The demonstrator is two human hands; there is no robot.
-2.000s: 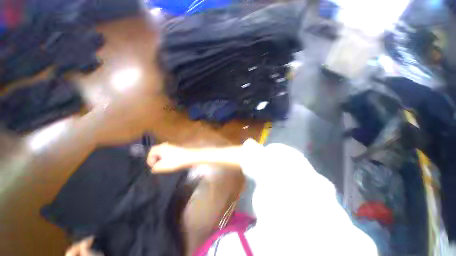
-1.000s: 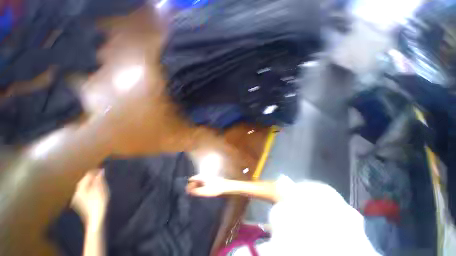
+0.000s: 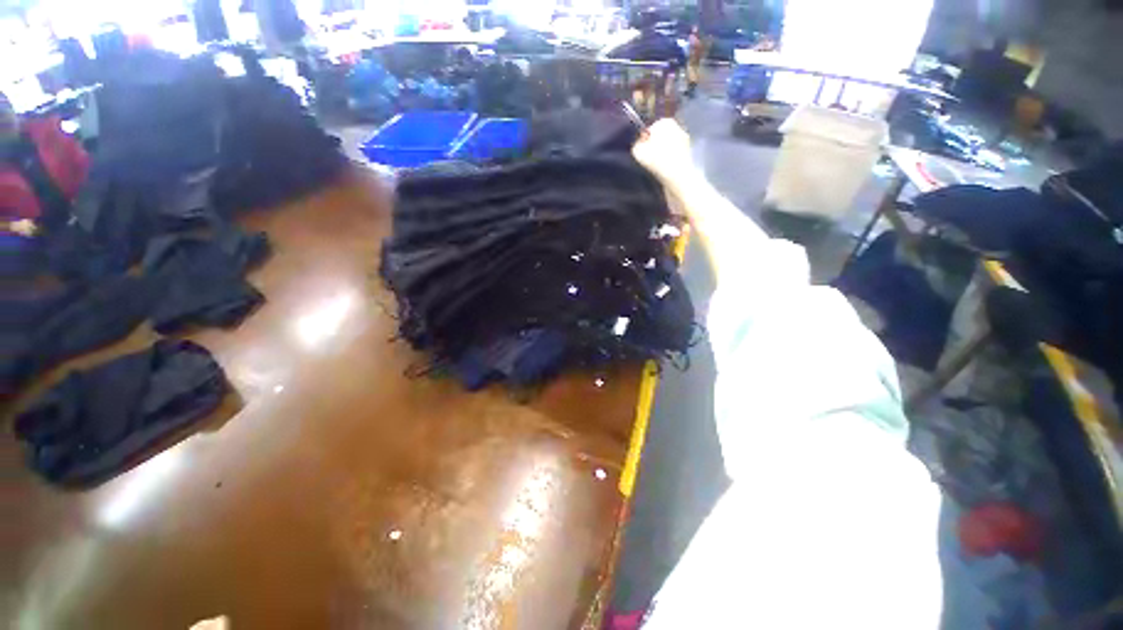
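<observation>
A tall stack of black garments [image 3: 530, 246] lies on the brown table, with white tabs and loose threads at its near and right edges. My right hand [image 3: 665, 148] is stretched far forward at the stack's far right corner. Thin pointed blades, which look like thread snips [image 3: 633, 116], stick out of its closed fingers. Whether it also touches cloth I cannot tell. My left hand [image 3: 209, 624] shows only as a small sliver at the bottom edge, and what it does is hidden.
The glossy brown table [image 3: 308, 492] has yellow edge tape [image 3: 638, 431] on its right. Dark garments [image 3: 123, 412] lie at left, near a person in red [image 3: 56, 160]. Blue bins [image 3: 443, 138] stand beyond. At right are a pale bin [image 3: 825, 160] and more dark cloth.
The view has lifted and sharpened. My right hand has moved from the near garment to the stack's far end. My left hand has dropped to the bottom edge. The near black garment is out of view.
</observation>
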